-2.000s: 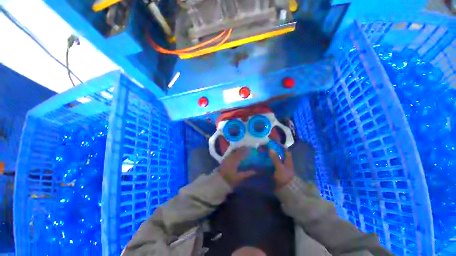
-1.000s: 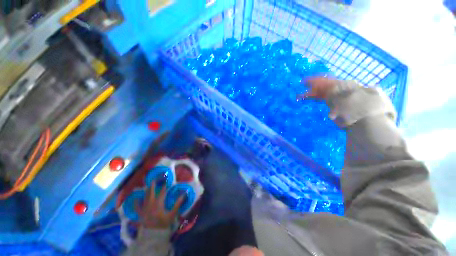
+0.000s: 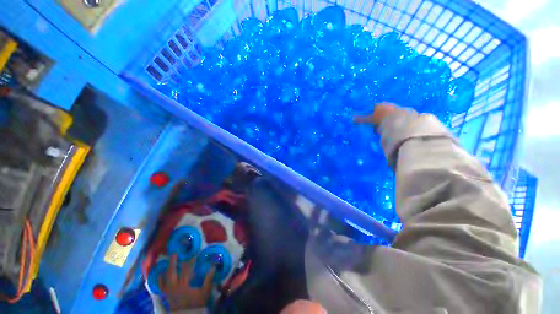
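Note:
The white plate [image 3: 191, 219] rests on a red support by my knees, tilted in view, with blue ring-like shells [image 3: 184, 241] seated in it and red showing through a free hole. My left hand [image 3: 184, 287] lies on the plate with fingers spread over the shells; whether it grips one is not clear. My right hand [image 3: 376, 115] is over the heap of clear blue plastic parts [image 3: 295, 92] in the crate. Its fingers are small and blurred, partly lost against the parts, so I cannot tell if it holds one.
The blue lattice crate [image 3: 258, 160] fills the upper middle and right. The blue press ledge with red buttons [image 3: 125, 237] runs along the left. A yellow bar [image 3: 56, 211], orange hoses [image 3: 26, 264] and grey tooling [image 3: 24, 147] are at far left.
Since two seconds ago the view has swung right and my right hand has gone from the plate to the crate. In the last second it stays over the heap; my left hand stays at the plate.

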